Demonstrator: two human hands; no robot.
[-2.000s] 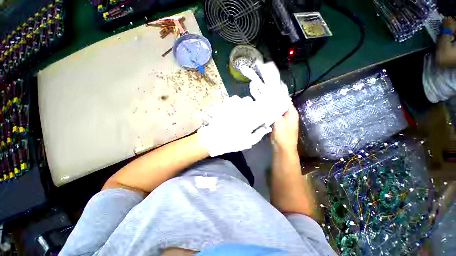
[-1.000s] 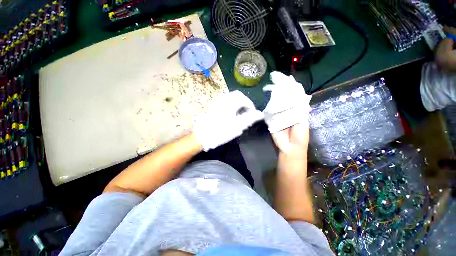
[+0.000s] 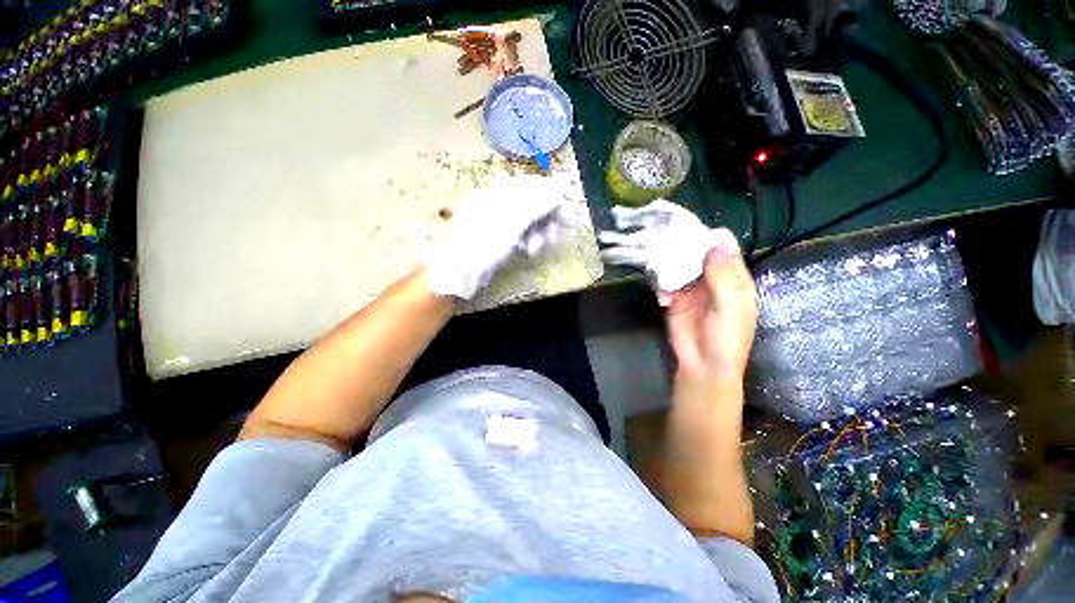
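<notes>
My left hand point(image 3: 493, 239) wears a white glove and hovers over the right part of the stained cream board point(image 3: 271, 200). It is blurred, and no object shows in it. My right hand point(image 3: 711, 320) is right of the board's corner, with bare palm and wrist showing. A white glove point(image 3: 670, 245) is bunched at its fingers, with the glove's finger ends pointing left. Whether any fingers are still inside it is hard to tell. The two hands are apart. The round dish of blue-grey paste point(image 3: 527, 116) sits at the board's far right, with a blue stick end point(image 3: 542, 160) at its rim.
Copper-coloured strips point(image 3: 481, 50) lie beside the dish. Right of it stand a yellowish pot point(image 3: 647, 163), a round wire grille point(image 3: 642, 53) and a black soldering station point(image 3: 760, 112) with cables. Trays of boards point(image 3: 53, 253) are at left. Bubble-wrap packs point(image 3: 866, 324) and wired boards point(image 3: 902, 507) are at lower right.
My hands have moved apart, the left one going left over the board. The glove that covered my right hand is now bunched at its fingers, baring the palm. The view has shifted.
</notes>
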